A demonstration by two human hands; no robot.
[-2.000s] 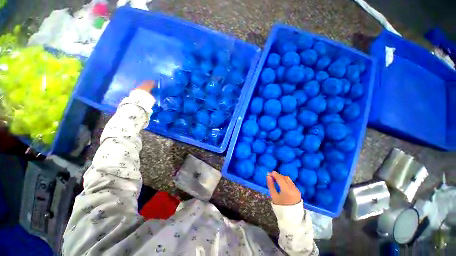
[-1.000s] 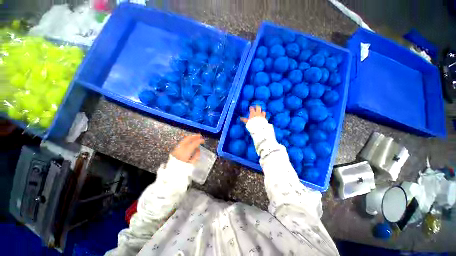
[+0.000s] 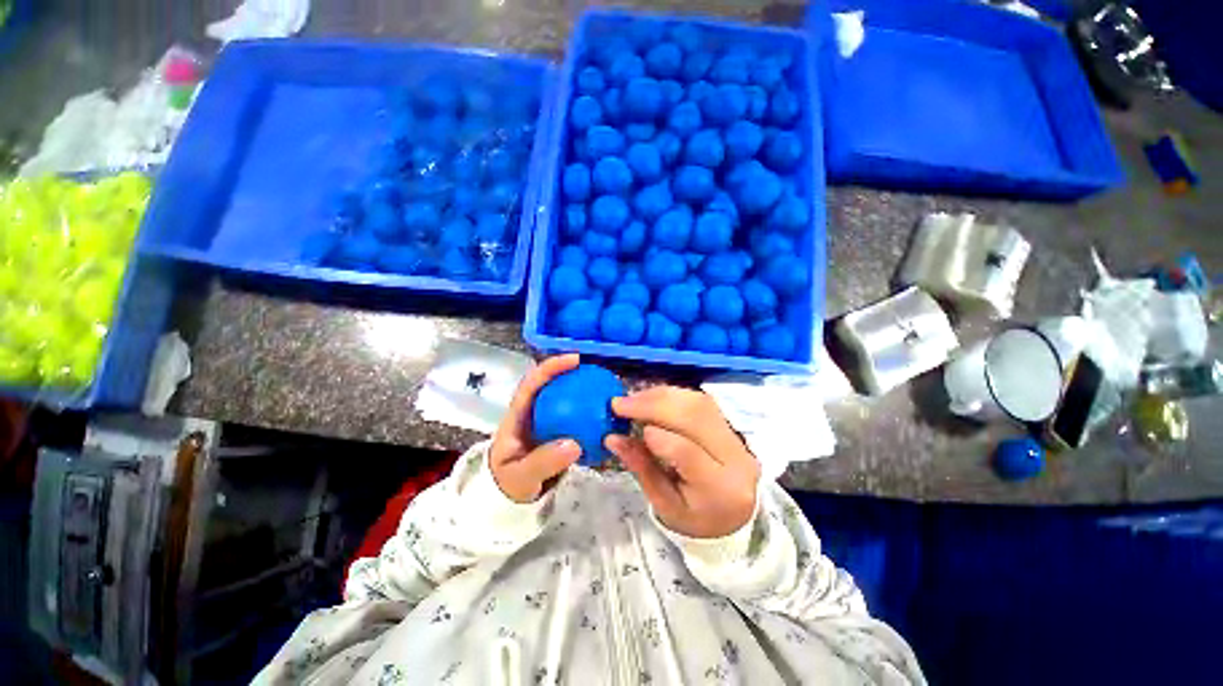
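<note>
A blue ball is held between both hands over my lap at the bench edge. My left hand grips its left side with thumb and fingers. My right hand touches its right side with the fingertips. No bag shows around the ball. The open bag stack lies flat on the bench just left of and beyond my left hand. A white tissue or cloth lies right of my right hand. The bulk ball crate is heaped with matte balls. The finished-goods crate holds shiny bagged balls in its right part.
Two silvery bag bundles, a white mug, a black smartphone and a loose blue ball are on the right. An empty blue crate is at the far right. Yellow-green bagged items and a grey machine are left.
My right hand has come out of the bulk crate and is now at a blue ball over my lap. My left hand has moved from the bag stack to the same ball. The camera view has shifted.
</note>
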